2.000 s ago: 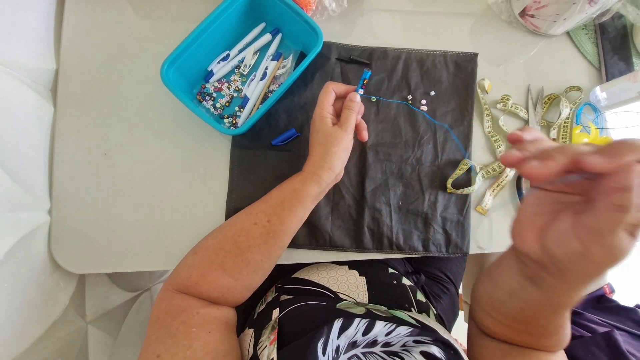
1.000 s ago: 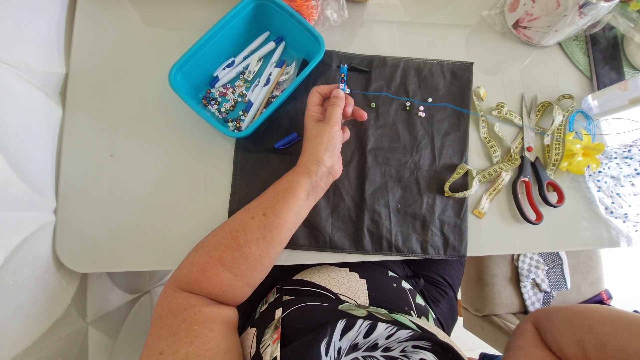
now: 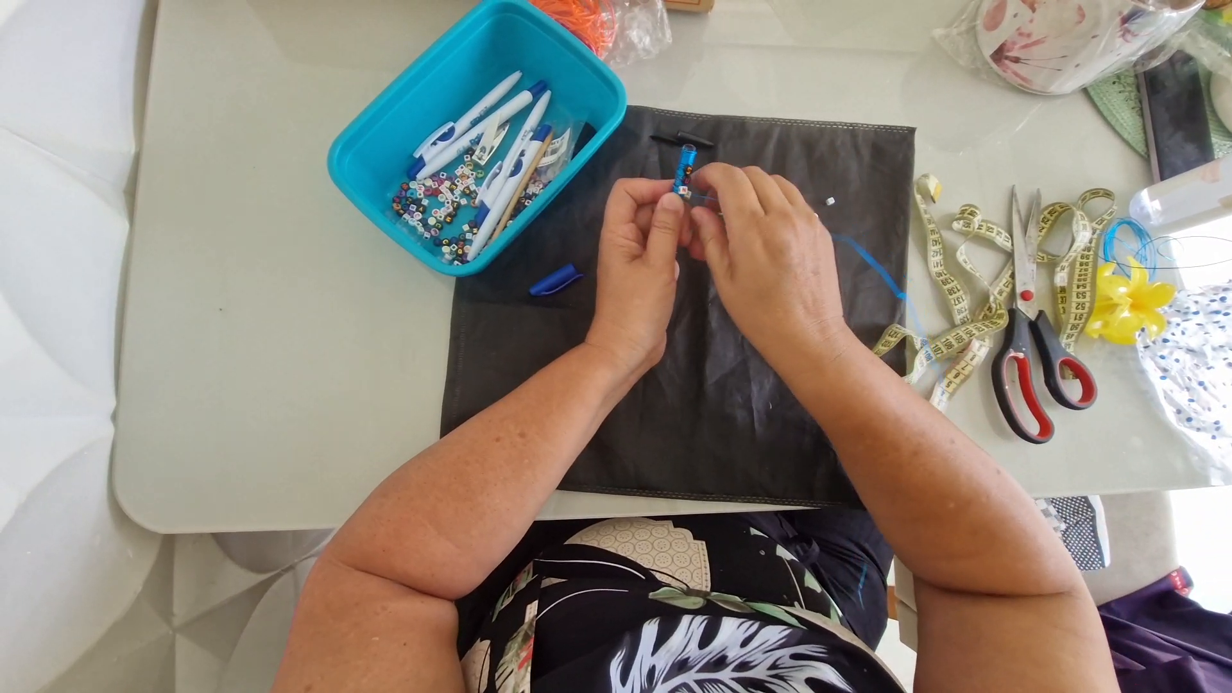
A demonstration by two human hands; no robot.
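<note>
My left hand (image 3: pixel 637 255) grips the lower end of a small blue cord-wrapped piece with beads (image 3: pixel 684 169), upright between thumb and fingers. Close beside it, my right hand (image 3: pixel 770 252) has its thumb and fingertips together at the blue cord by that piece; what lies between the fingertips is partly hidden. The blue cord (image 3: pixel 871 260) runs out from behind my right hand toward the tape measure. A white bead (image 3: pixel 831 201) lies on the black cloth (image 3: pixel 717 423), right of my right hand. A blue pen cap (image 3: pixel 556 280) lies left of my left hand, and a black cap (image 3: pixel 694 140) lies beyond the wrapped piece.
At upper left stands a turquoise plastic box (image 3: pixel 385 217) with pens and letter beads. On the right lie a yellow tape measure (image 3: pixel 948 260), red-and-black scissors (image 3: pixel 1028 327) and a yellow flower (image 3: pixel 1131 303). Orange cord (image 3: pixel 587 21) in clear plastic is at the top.
My right hand was raised at the right two seconds ago, then out of view except the arm; it is now beside my left hand. My left hand still holds the wrapped piece.
</note>
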